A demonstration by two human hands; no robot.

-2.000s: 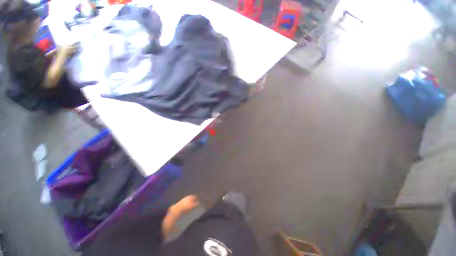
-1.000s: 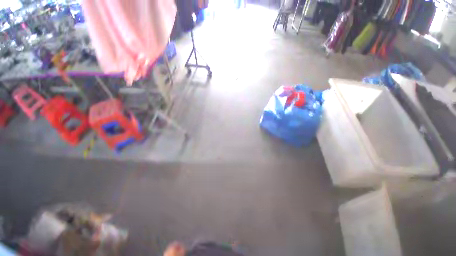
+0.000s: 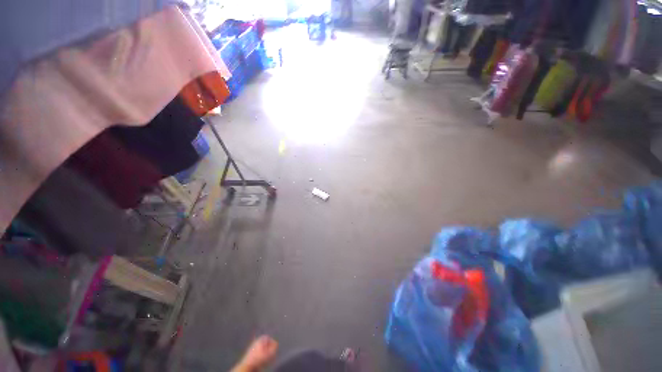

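Observation:
My left hand (image 3: 257, 353) is at the bottom edge, small, blurred and cut off; whether it holds anything cannot be told. My right hand is not clearly in view; a small pale patch beside my dark clothing (image 3: 308, 361) cannot be made out. A blue plastic bag (image 3: 421, 320) with a red part on top stands on the floor at the lower right. A pink garment (image 3: 109, 102) hangs close at the upper left, with dark red, navy and grey garments beside it.
Grey floor (image 3: 327, 254) runs ahead, with a small white object (image 3: 320, 194) on it. A wheeled rack foot (image 3: 248, 184) stands left. A white bin (image 3: 617, 320) and more blue bags (image 3: 581, 243) are right. Racked garments (image 3: 515, 80) and a stool (image 3: 397, 59) are farther off.
The view has moved forward from the white table, past the red stools. The blue bag and hanging garments are now nearer. My left hand stays low at the bottom edge.

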